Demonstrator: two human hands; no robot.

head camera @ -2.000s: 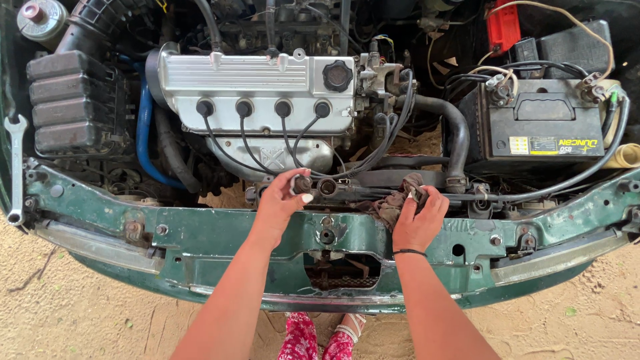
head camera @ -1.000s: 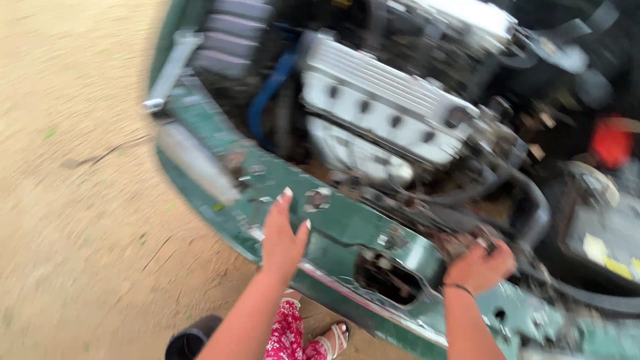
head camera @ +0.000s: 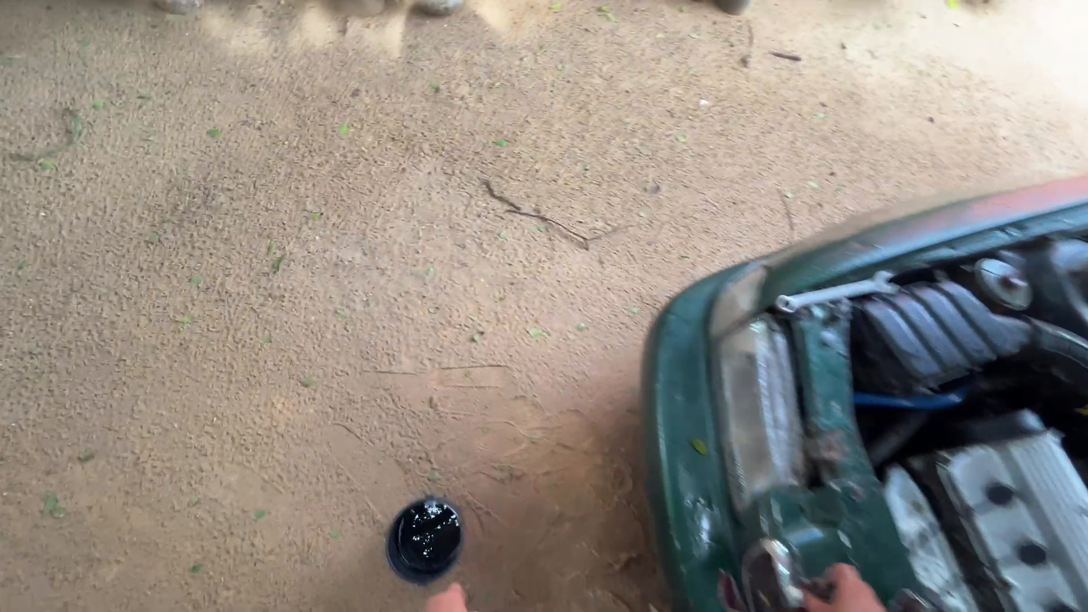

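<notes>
Only a fingertip of my left hand (head camera: 447, 598) shows at the bottom edge, just below a black round container of dark liquid (head camera: 425, 539) on the sandy ground. My right hand (head camera: 841, 590) is partly in view at the bottom, over the green front panel of the car (head camera: 812, 518); its fingers are at a small dark thing, blurred, and I cannot tell whether they grip it. The silver engine cover (head camera: 1020, 501) lies to the right of that hand. An open-end wrench (head camera: 837, 293) rests on the corner of the engine bay.
The car's headlight (head camera: 756, 408) and green bumper (head camera: 680, 425) face the sandy ground (head camera: 297, 297). A ribbed black plastic box (head camera: 935, 331) and a blue hose (head camera: 909, 399) are in the engine bay. A twig (head camera: 540, 217) and scattered leaves lie on the sand; rounded stones line the top edge.
The view has swung far to the left, off the engine and onto the ground. My left hand, over the front panel earlier, is now near the black container.
</notes>
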